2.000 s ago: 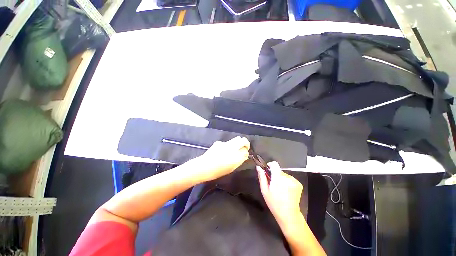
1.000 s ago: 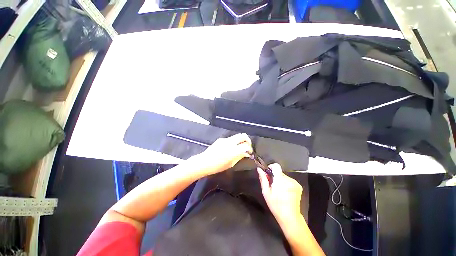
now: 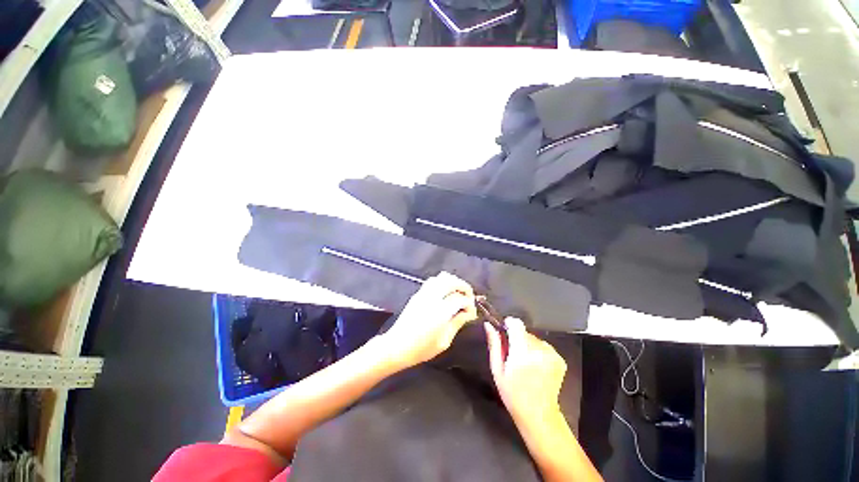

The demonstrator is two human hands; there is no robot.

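Note:
A long dark zippered panel (image 3: 292, 247) lies along the front edge of the white table, with a silver zipper line near its middle. My left hand (image 3: 441, 311) pinches the panel's near edge by the zipper's right end. My right hand (image 3: 527, 362) holds small dark snips (image 3: 494, 315), their tips pointing up and left at my left fingertips. What the blades touch is too small to tell. A second zippered panel (image 3: 504, 231) lies just behind, joining a large pile of black panels (image 3: 716, 141) on the right.
The white table (image 3: 311, 122) extends beyond the panel. A blue bin (image 3: 226, 362) with black pieces is below the table at left. Another blue bin (image 3: 636, 17) is beyond the far edge. Green sacks (image 3: 47, 240) sit on a shelf at left. A thin white cord (image 3: 629, 372) hangs below the table.
The view has shifted slightly, showing more of the lower blue bin. The panel's left end has changed shape, with a corner now raised or folded. Both hands stay together at the panel's edge.

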